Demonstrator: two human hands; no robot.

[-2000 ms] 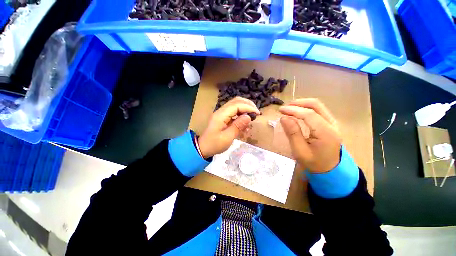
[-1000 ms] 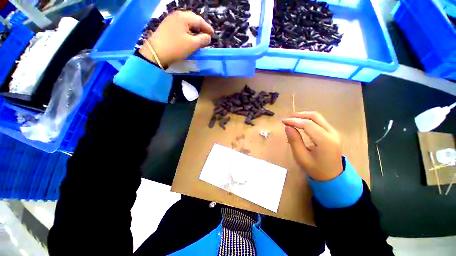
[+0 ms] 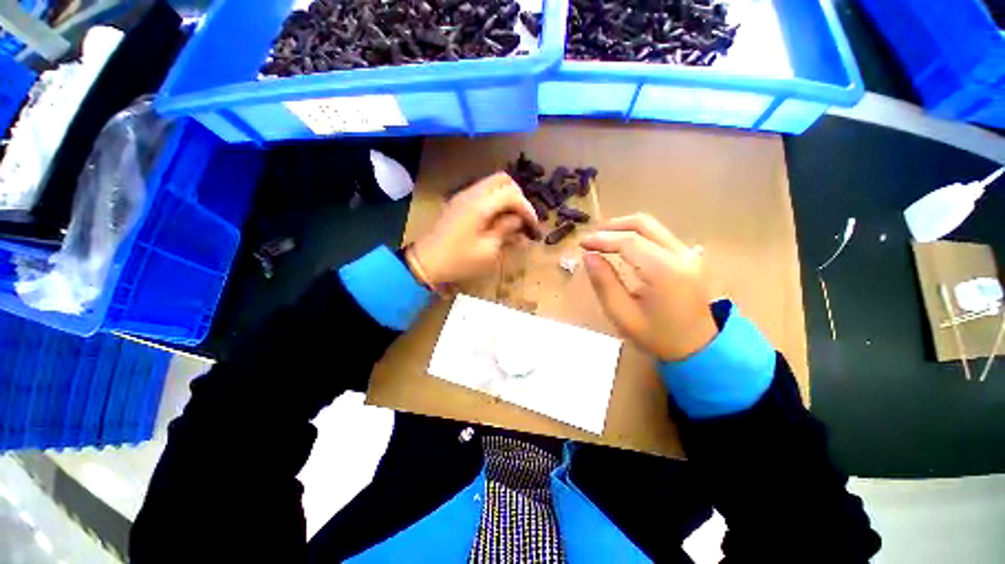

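Observation:
A pile of small dark parts [image 3: 560,190] lies on the cardboard sheet [image 3: 705,176]. My left hand [image 3: 474,234] is at the pile's near left edge, fingers bent down; its fingertips overlap dark parts, and whether it grips one cannot be told. My right hand [image 3: 652,284] is just right of the pile, thumb and fingers close together; a thin pale stick [image 3: 596,201] stands out above its fingers. A tiny white tuft [image 3: 569,263] is by the right fingertips. A white paper sheet [image 3: 562,369] with faint smudges lies nearer me.
Two blue bins [image 3: 463,108] of dark parts stand at the far edge. A blue crate [image 3: 182,237] with a clear bag [image 3: 94,220] is at left. A white squeeze bottle [image 3: 390,175] lies left, another [image 3: 943,209] right, beside a small cardboard piece [image 3: 931,270] with sticks.
My left hand has come back from the far blue bin to the pile on the cardboard. My right hand has stayed near the pile, with its fingers now closer to it.

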